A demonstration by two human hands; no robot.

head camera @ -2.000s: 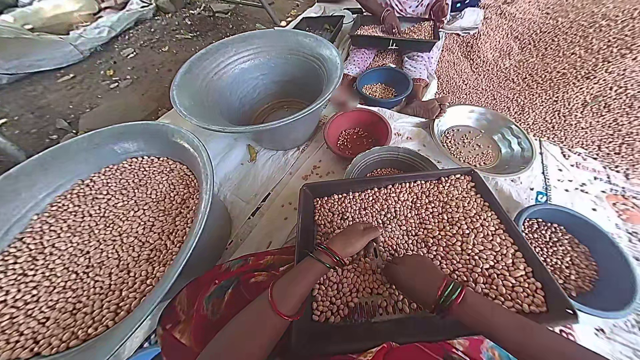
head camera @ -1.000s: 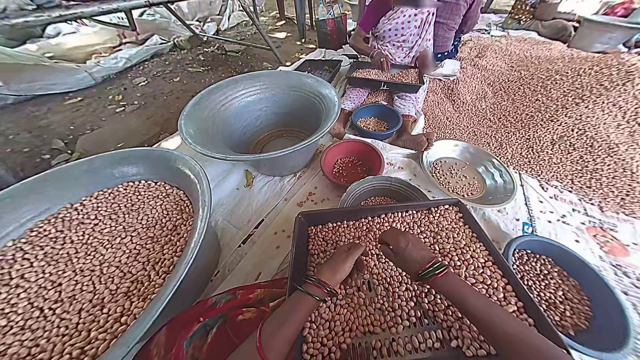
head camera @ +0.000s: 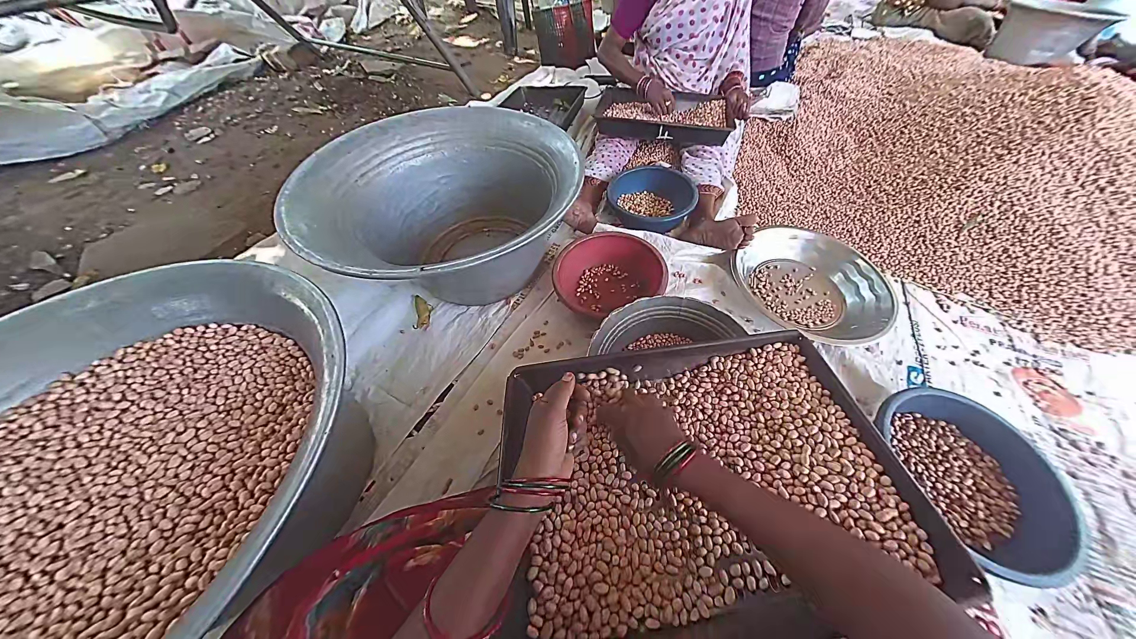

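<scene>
A dark rectangular tray [head camera: 887,444] lies in front of me, spread with reddish-brown nuts [head camera: 763,417] that look like shelled peanuts. My left hand [head camera: 552,430] is at the tray's far left corner, thumb up and fingers curled; whether nuts are in it is hidden. Just to its right, my right hand [head camera: 641,430] reaches down among the nuts with its fingers bent, their tips partly hidden. Bangles circle both wrists. Through the nuts near the tray's lower right, a bit of the dark tray bottom shows.
A metal tub [head camera: 333,355] heaped with nuts stands left, a larger metal basin [head camera: 426,191] behind it. Beyond the tray are a red bowl [head camera: 611,266], a grey bowl [head camera: 621,333] and a steel pan [head camera: 874,302]. A blue basin [head camera: 1047,515] is right. A person [head camera: 701,53] sits opposite, beside a nut pile [head camera: 941,169].
My left hand has moved to the tray's far left corner, and my right hand has shifted left beside it. The view has tilted up since the earliest frame.
</scene>
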